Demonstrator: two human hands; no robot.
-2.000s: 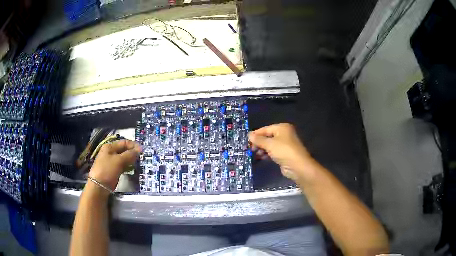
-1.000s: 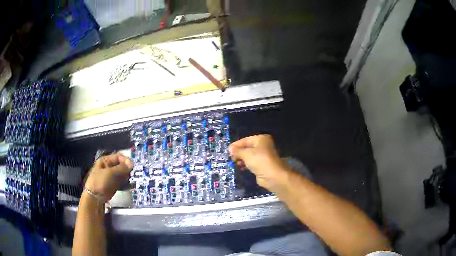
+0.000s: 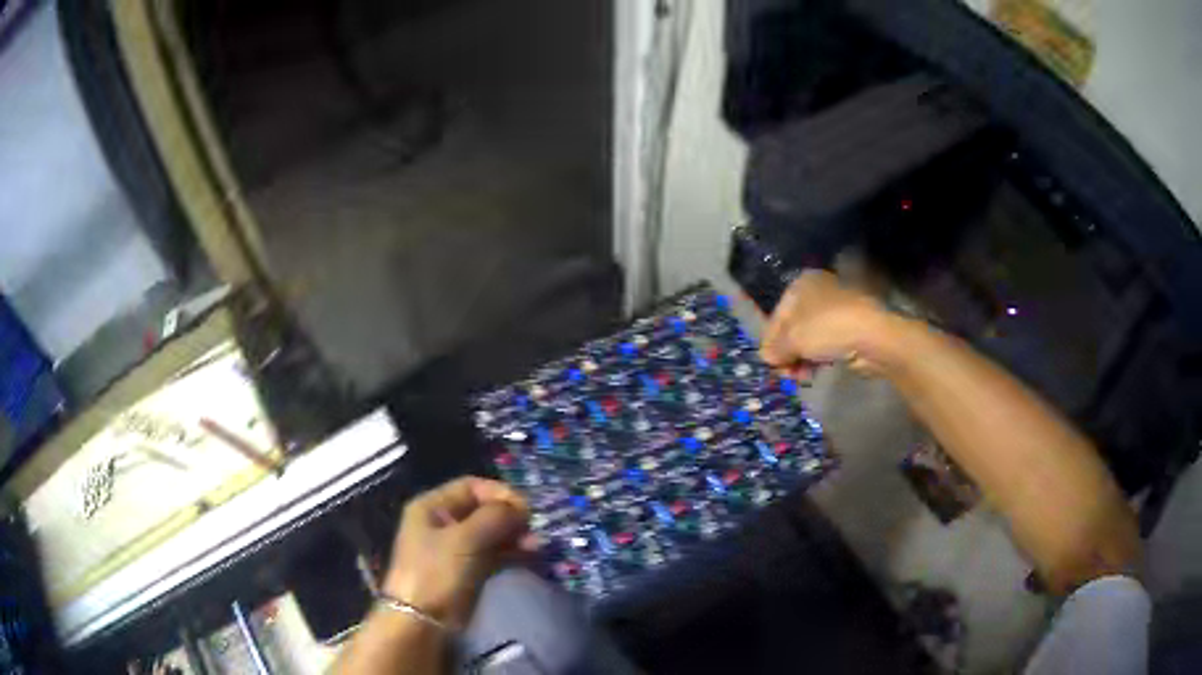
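Observation:
A circuit board panel (image 3: pixel 659 442) with rows of blue, red and green components is held in the air, tilted, off the conveyor rails. My left hand (image 3: pixel 461 541) pinches its left edge. My right hand (image 3: pixel 824 330) grips its right edge near the upper corner. The fingertips under the panel are hidden. The image is somewhat blurred.
The white board (image 3: pixel 132 481) with a brown stick (image 3: pixel 243 444) and a pale heap (image 3: pixel 98 488) lies at the left, beside the pale rail (image 3: pixel 251 528). A large black rounded unit (image 3: pixel 1055 251) is at the right. A pale upright post (image 3: pixel 642 158) stands behind the panel.
The view has turned to the right. Both hands have lifted the panel off the rails and carried it right, towards the black unit. The board stack has left the view.

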